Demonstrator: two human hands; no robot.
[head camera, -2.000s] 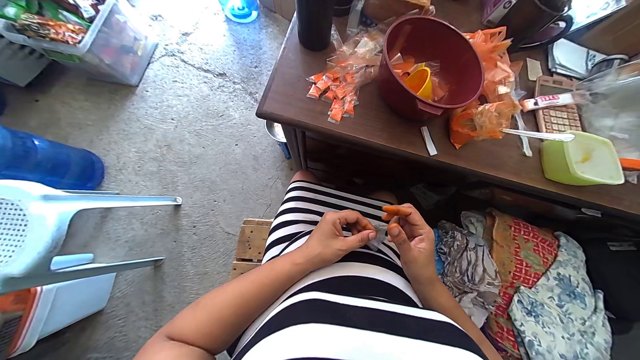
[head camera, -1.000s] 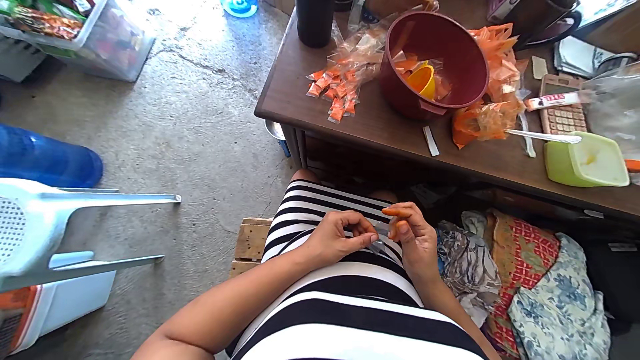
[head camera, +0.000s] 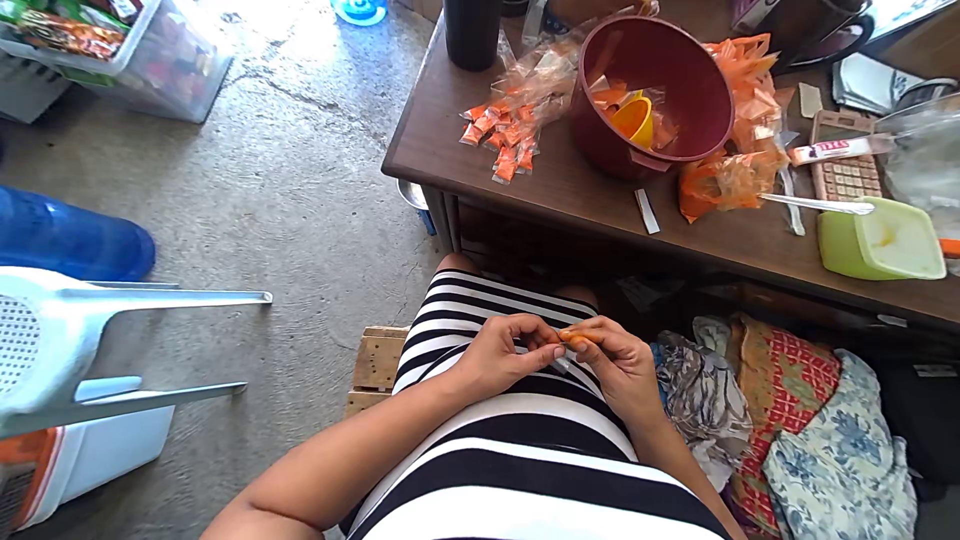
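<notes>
Over the lap, my left hand (head camera: 514, 352) pinches a small clear plastic sachet (head camera: 561, 364) between thumb and fingertips. My right hand (head camera: 611, 356) meets it there, its orange-stained thumb and forefinger at the sachet's upper edge. The fingers hide most of the sachet, so its contents cannot be told. On the brown table stands a dark red plastic bucket (head camera: 652, 90) holding orange-filled sachets and a yellow cup (head camera: 634, 120). Left of the bucket lies a pile of small sachets of orange powder (head camera: 510, 135). An orange plastic bag (head camera: 727, 180) sits to its right.
The brown wooden table (head camera: 600, 196) also bears a black cylinder (head camera: 471, 34), a calculator (head camera: 847, 169), a spoon (head camera: 817, 202) and a light green tub (head camera: 881, 240). Folded cloths (head camera: 795, 405) lie below at right. A pale plastic chair (head camera: 60, 337) and a blue water bottle (head camera: 71, 236) are at left.
My right hand has moved left, so its fingertips now meet those of my left hand at the sachet; a second ago they were apart.
</notes>
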